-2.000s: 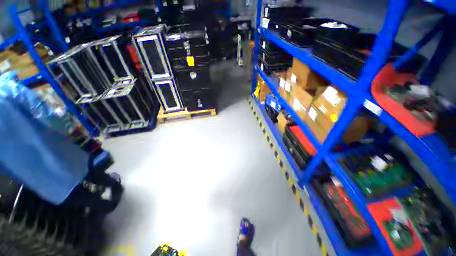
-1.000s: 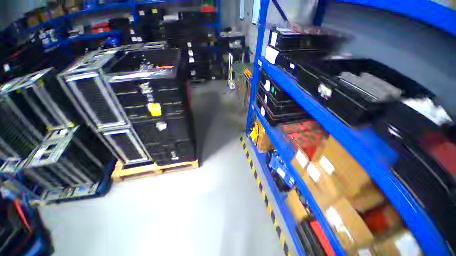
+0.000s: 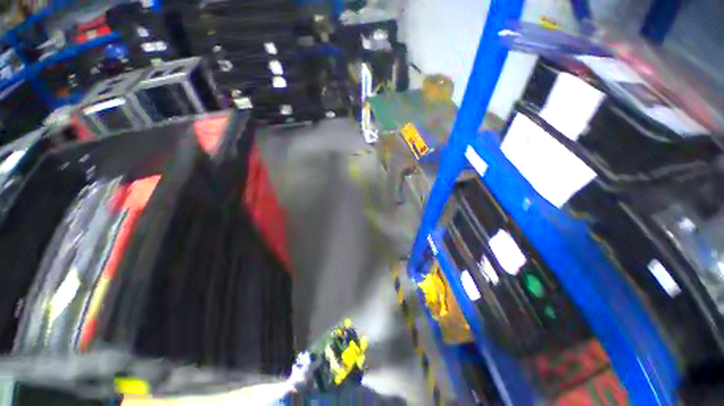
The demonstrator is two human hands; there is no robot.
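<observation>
A green circuit board with bright yellow tape patches point(image 3: 346, 355) shows at the bottom edge, just left of the shelf. It is small, blurred and partly cut off. A whitish gloved hand point(image 3: 300, 369), seemingly my left, is at the board's left edge and appears to hold it; its fingers are not clear. My right hand is not in view.
Large black and red bins or panels point(image 3: 214, 262) stand close on the left. A blue rack point(image 3: 468, 143) with black trays and cartons is on the right. A grey aisle floor point(image 3: 321, 238) runs between them towards a bench with a green mat point(image 3: 397, 109).
The view has moved forward along the aisle. The right rack and far bench are nearer, and black and red bins now fill the left. The board and whitish hand have come into view at the bottom.
</observation>
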